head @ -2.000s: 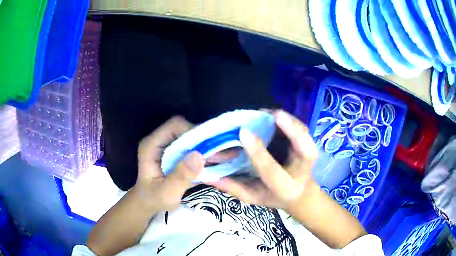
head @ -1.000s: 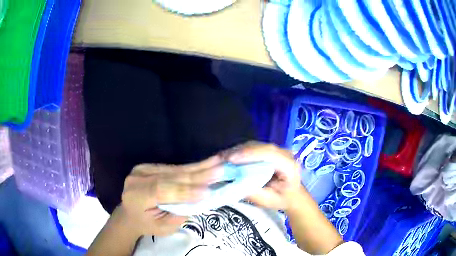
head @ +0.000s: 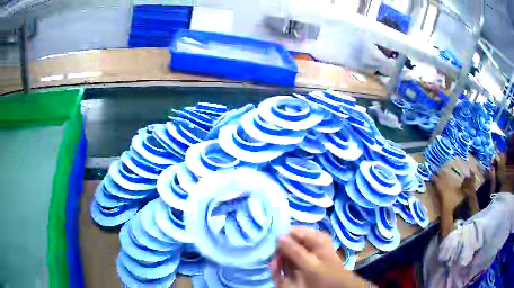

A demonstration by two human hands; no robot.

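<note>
An assembled ring [head: 197,216] is held up over the heap, its flat face and central hole towards me. My right hand [head: 307,259] grips it by its lower right rim between thumb and fingers. My left hand is out of the picture. A large heap of assembled rings [head: 262,130], pale with darker blue bands around their holes, lies in overlapping stacks on the brown bench top. Several stacked rings show through and below the held ring.
A green tray [head: 67,152] with blue trays beneath stands at the left. A dark green strip [head: 129,121] runs behind the heap. A blue tray [head: 234,67] and stacked blue trays [head: 160,26] lie behind it. Another person's arms [head: 451,194] are at the right.
The view has swung up from the lap to the bench. The ring was in both hands over the lap; now my right hand holds a ring at the heap and my left hand has left view.
</note>
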